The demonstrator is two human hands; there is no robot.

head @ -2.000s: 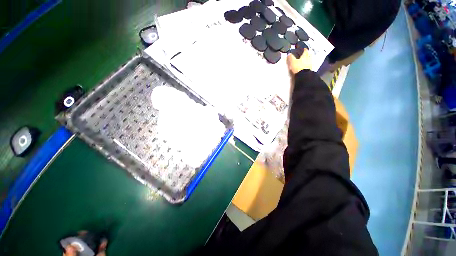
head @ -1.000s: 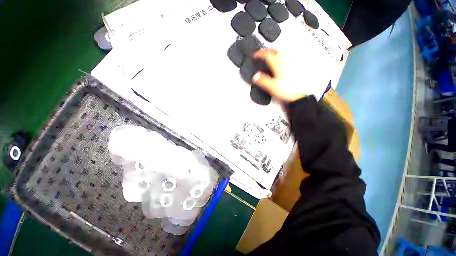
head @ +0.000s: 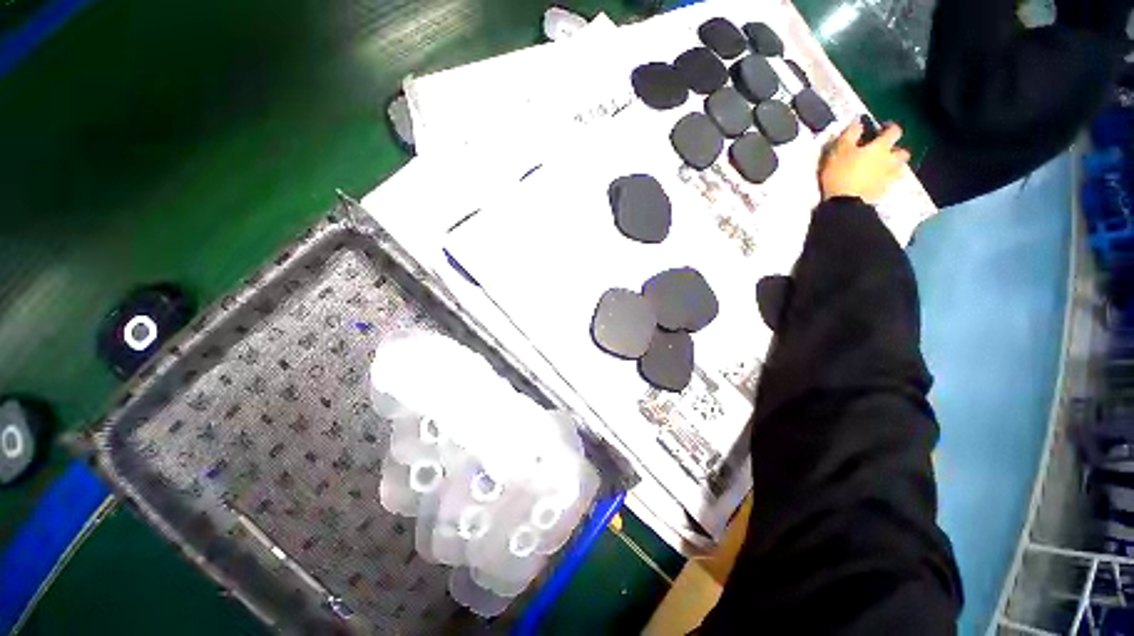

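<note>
My right hand (head: 863,164) is at the far right edge of the white paper (head: 522,224). A small dark shape shows between its fingers; I cannot tell if it is held. Dark rounded pads (head: 730,111) lie in a group left of the hand. One pad (head: 640,208) lies apart, and three overlapping pads (head: 679,299) lie nearer. Another pad (head: 774,299) is partly hidden by my sleeve. Translucent inserts (head: 497,497), some with white rings, are heaped in the grey patterned tray (head: 249,410). My left hand is out of the picture.
A thin metallic tool (head: 284,555) lies in the tray. Black parts with white rings (head: 141,333) sit on the green surface at left. Another person's dark sleeve (head: 995,112) is at upper right. A tan carton (head: 696,603) is below the bench edge, beside the pale blue floor.
My right hand has moved from the nearer pads to the paper's far right edge. Several pads now lie spread nearer on the paper. The view has shifted. My left hand, partly seen earliest, is gone.
</note>
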